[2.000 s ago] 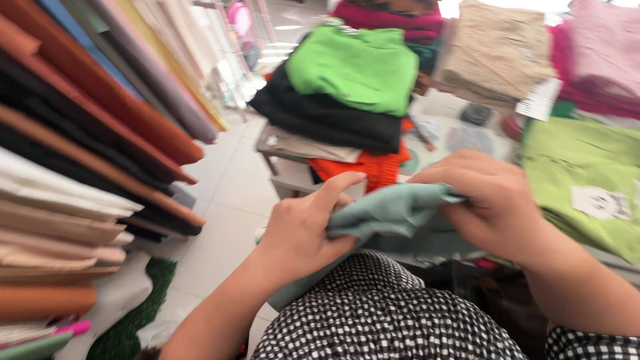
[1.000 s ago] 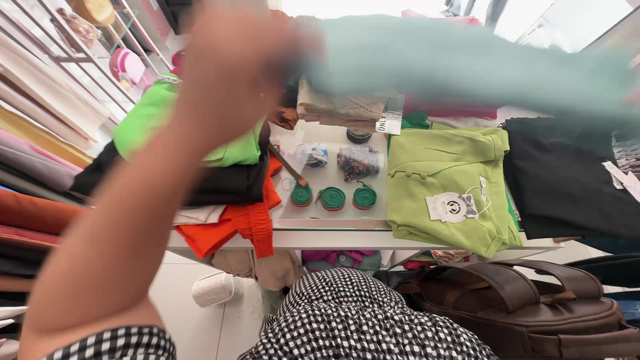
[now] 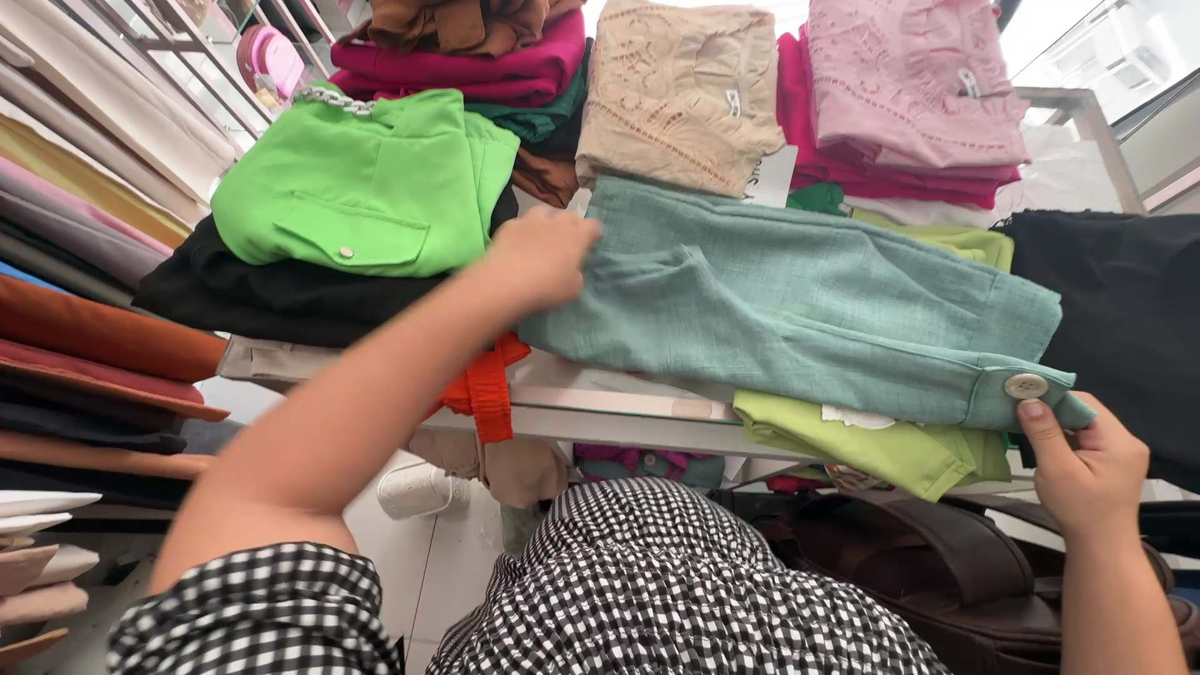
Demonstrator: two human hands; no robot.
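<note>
A teal woven garment [image 3: 797,291], long and folded lengthwise, lies stretched across the table over a lime-green folded garment [image 3: 872,445]. My left hand [image 3: 548,258] grips its left end beside a bright green folded garment with a snap flap [image 3: 356,187]. At the right end, my right hand [image 3: 1087,455] pinches the cuff tab, thumb just below a pale round button [image 3: 1026,386]. Black folded fabric [image 3: 291,291] lies under the bright green piece, and an orange garment [image 3: 487,394] pokes out below my left forearm.
Behind stand a beige eyelet garment [image 3: 680,94], a pink eyelet garment [image 3: 919,84] and magenta folded cloth [image 3: 469,66]. Dark clothing [image 3: 1116,319] lies at the right. A brown leather bag [image 3: 919,562] is below the table edge [image 3: 647,422]. Hanging fabrics [image 3: 94,347] line the left side.
The teal garment, bunched between both hands two seconds ago and raised in a blur one second ago, now lies spread low over the table. It covers the green-lidded containers seen before.
</note>
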